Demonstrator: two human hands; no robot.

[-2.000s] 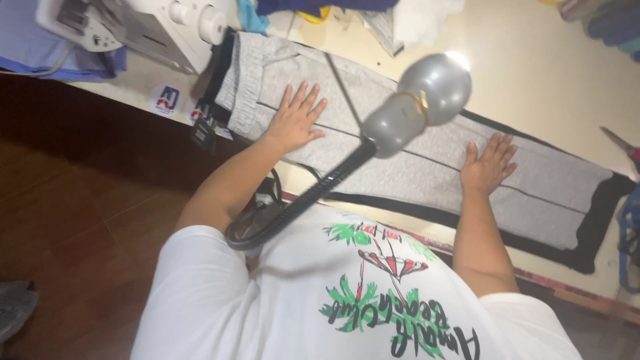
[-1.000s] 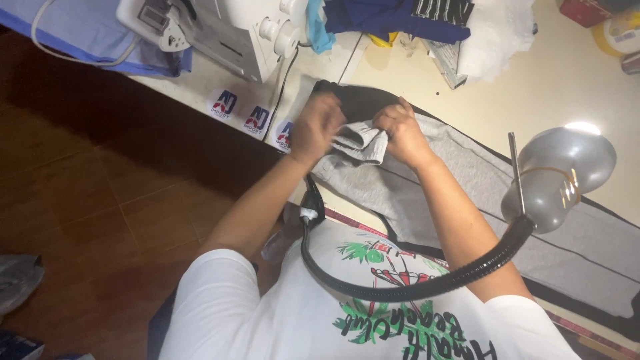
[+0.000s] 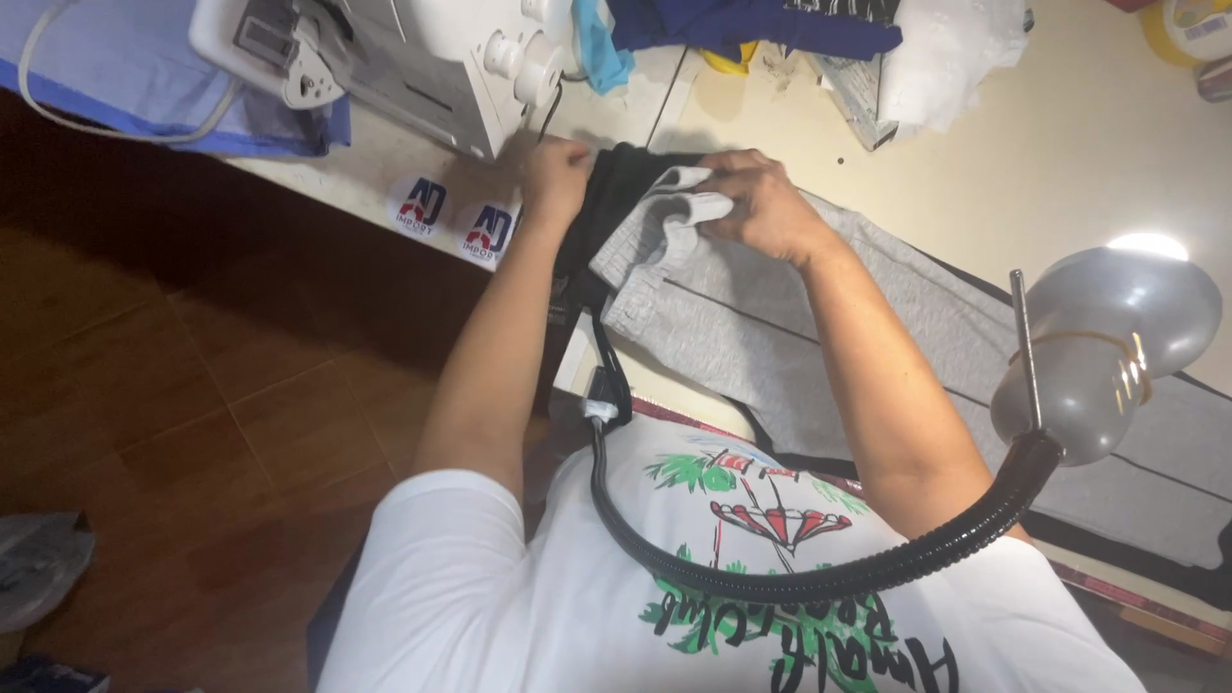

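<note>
Grey sweatpants (image 3: 770, 356) lie along the worktable on top of a black garment (image 3: 606, 202), whose end sticks out beyond them at the left. My right hand (image 3: 760, 207) pinches the grey ribbed waistband (image 3: 654, 231), which is bunched and folded back. At the black garment's outer end, beside the sewing machine, is my left hand (image 3: 556, 188), with its fingers curled; whether cloth is between them cannot be told. A black tag or cord hangs near the table's front edge.
A white sewing machine (image 3: 423, 67) stands at the upper left, on blue cloth (image 3: 173, 87). A grey lamp (image 3: 1097, 356) on a black flexible neck (image 3: 828, 582) arches over the right side. Dark blue cloth (image 3: 751, 29) and white plastic (image 3: 943, 63) lie at the back.
Both hands lay flat on the grey cloth two seconds ago. They then met at its left end; now my left hand has moved outward to the black cloth. The view has shifted.
</note>
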